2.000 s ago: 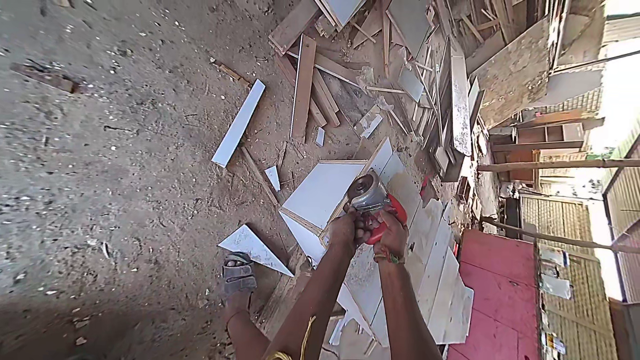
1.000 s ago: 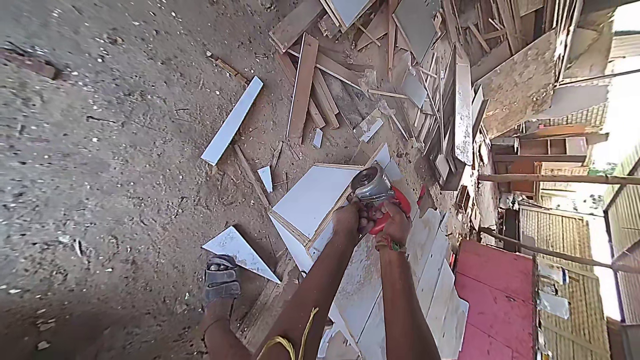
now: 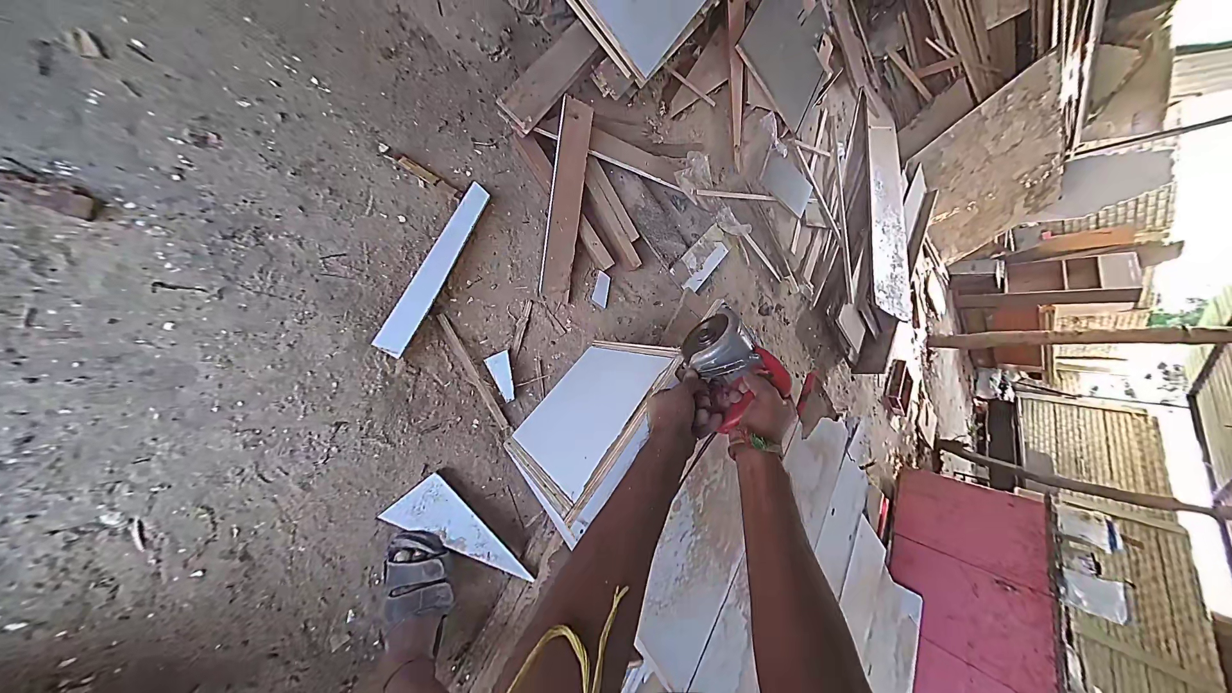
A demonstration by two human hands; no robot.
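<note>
Both my hands hold a red power saw with a round metal guard (image 3: 720, 346), at the centre of the head view. My left hand (image 3: 681, 409) closes round its near left side, and my right hand (image 3: 765, 409) grips the red handle. Under the saw and to its left lies a framed white panel (image 3: 592, 414). Pale boards (image 3: 712, 558) lie beneath my forearms. The saw's blade is hidden, so I cannot tell whether it touches the panel.
A triangular white offcut (image 3: 448, 520) lies by a sandalled foot (image 3: 417, 582). A white strip (image 3: 431, 269) and brown boards (image 3: 568, 197) lie on the dirt floor. Scrap wood is heaped at the top right, near an upright wooden board (image 3: 888, 221). A red panel (image 3: 972, 568) is at the right.
The far, pointed part of the white panel beyond the saw, seen two seconds ago, no longer shows there. Both hands keep their hold on the saw.
</note>
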